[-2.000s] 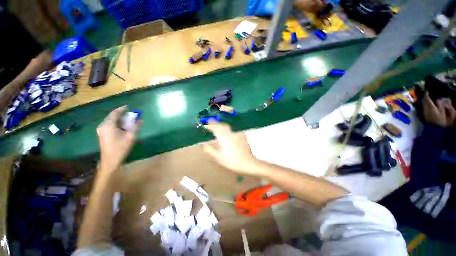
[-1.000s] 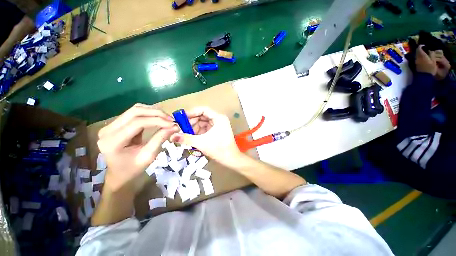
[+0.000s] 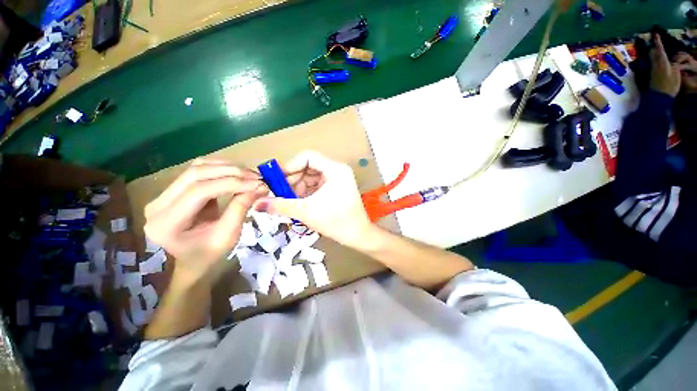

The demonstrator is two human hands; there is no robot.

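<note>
A blue battery pack (image 3: 277,178) is held up between both hands above the cardboard mat (image 3: 336,137). My right hand (image 3: 329,200) grips the pack, with thin wires showing under it. My left hand (image 3: 206,210) has its fingertips pinched at the pack's left side; whether they hold a wire or a small piece is too small to tell. Loose white paper pieces (image 3: 279,263) lie on the mat below the hands. The orange air blow gun (image 3: 390,200) lies right of my right hand, partly hidden by it.
A carton of blue packs and white pieces (image 3: 69,267) stands at left. The green belt (image 3: 183,69) carries packs and a dark housing (image 3: 348,34). Black curved parts (image 3: 562,141) lie on the white board (image 3: 436,137). A grey post (image 3: 504,46) and a person's sleeve (image 3: 642,168) are at right.
Since two seconds ago, both hands have come together over the mat with the blue pack between them. In the last second they have barely moved; the view has shifted slightly.
</note>
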